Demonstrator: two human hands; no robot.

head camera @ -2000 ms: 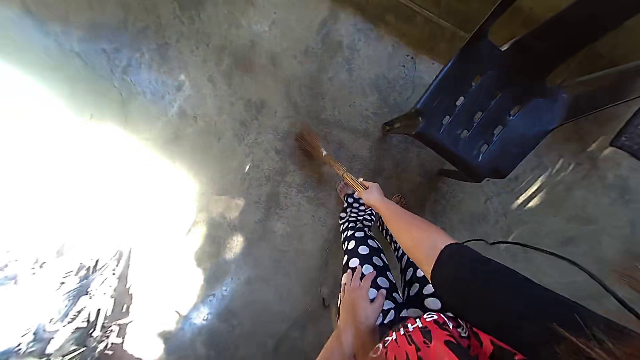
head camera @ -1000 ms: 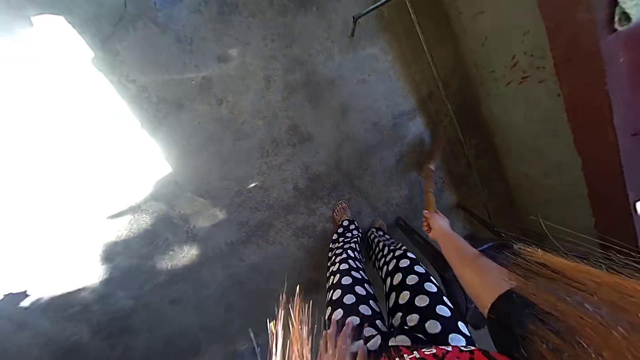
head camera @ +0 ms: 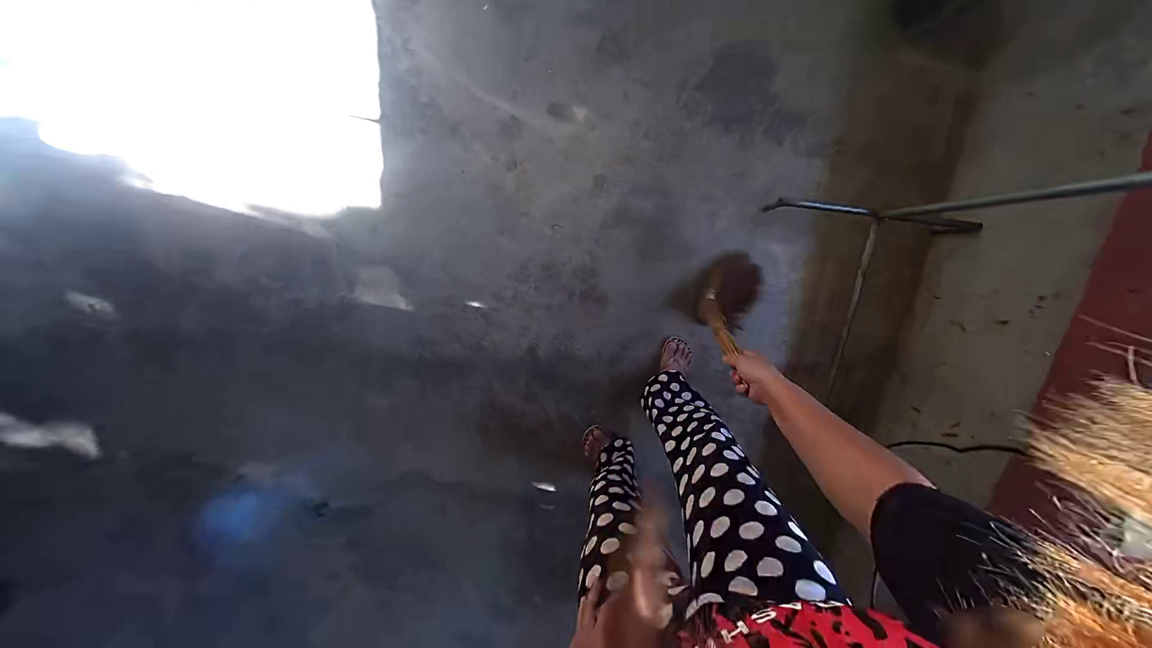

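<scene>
My right hand (head camera: 751,376) is closed around the handle of a short broom (head camera: 718,315), whose dark, blurred bristles rest on or just above the concrete floor (head camera: 504,225), beyond my feet. Low in the frame, my left hand (head camera: 630,585) is blurred by motion over the polka-dot trousers (head camera: 729,504); nothing can be made out in it, and its finger pose is unclear. Small pale scraps lie on the floor, one (head camera: 474,304) left of the broom and another (head camera: 544,487) left of my legs.
A thin metal stand (head camera: 873,214) with splayed feet reaches in from the right. Behind it run a pale strip of floor and a dark red band (head camera: 1093,360). A black cable (head camera: 958,447) lies at the right. Bright light covers the upper left floor. Hair partly blocks the lower right.
The view has swung a lot. The plastic chair seen two seconds ago is out of view, and the metal stand shows more fully. My right hand keeps the broom, which is now nearer my feet.
</scene>
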